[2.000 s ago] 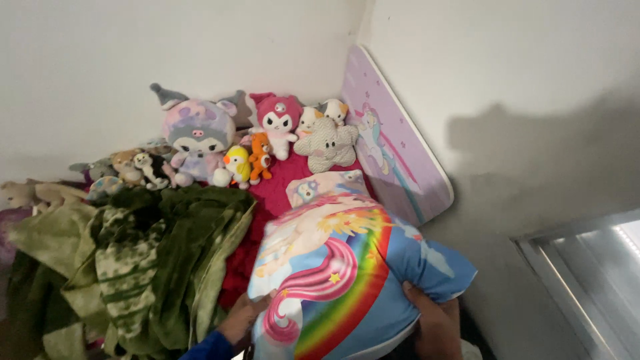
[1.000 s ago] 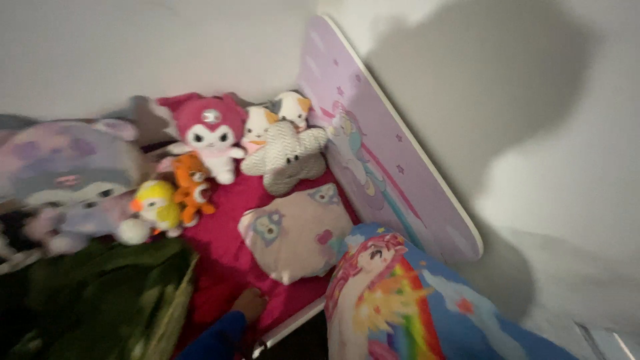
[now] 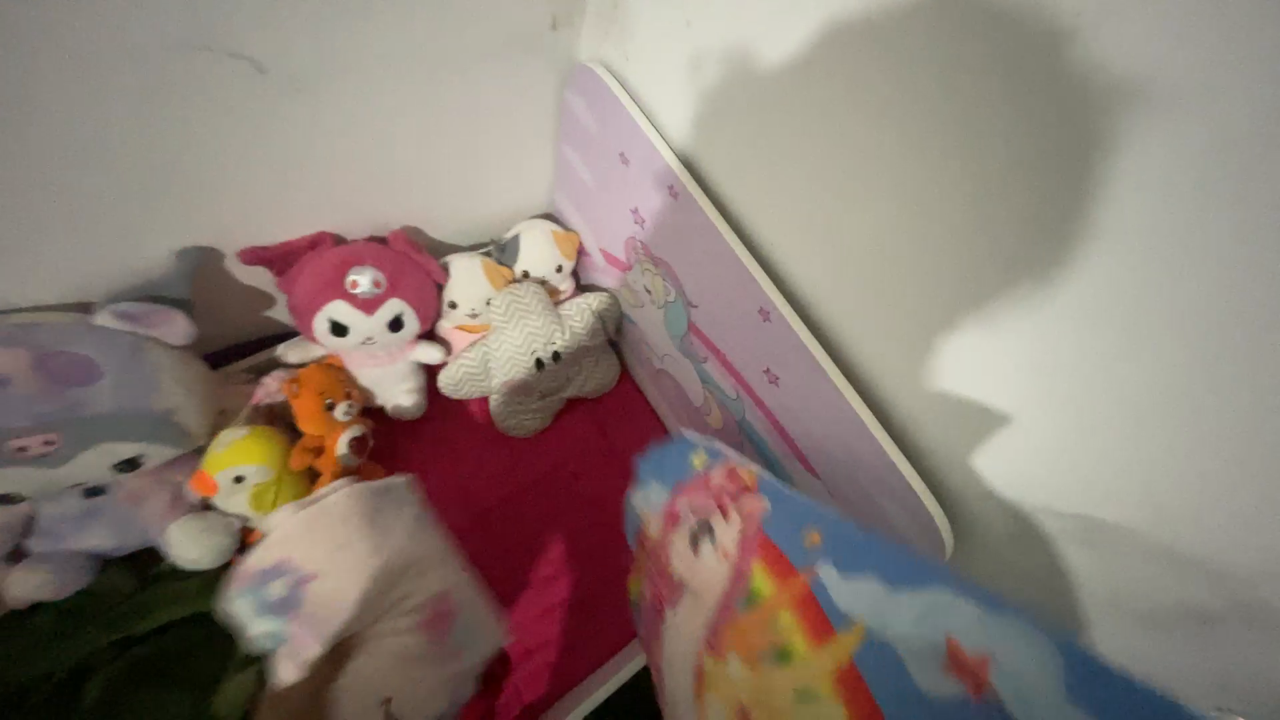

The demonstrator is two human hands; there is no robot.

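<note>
A small pale pink pillow (image 3: 375,600) with printed figures is tilted and blurred at the lower left, over the edge of the green blanket. My left hand cannot be made out clearly; a blurred brownish patch at the pillow's lower edge could be part of it. At the lower right, a large blue pillow (image 3: 800,610) with a pink-maned unicorn and rainbow print stands in front of the bed's end panel. My right hand is out of view, so its hold on this pillow is hidden.
A magenta sheet (image 3: 490,500) covers the bed beside a lilac end panel (image 3: 740,300). Along the wall sit a pink-hooded plush (image 3: 365,310), a grey star plush (image 3: 540,360), an orange bear (image 3: 330,420), a yellow bird plush (image 3: 250,475) and a green blanket (image 3: 130,640).
The small pink pillow has moved left from the sheet beside the end panel. My left hand, on the sheet's edge a second ago, no longer shows clearly. Earlier, both hands held the large pillow.
</note>
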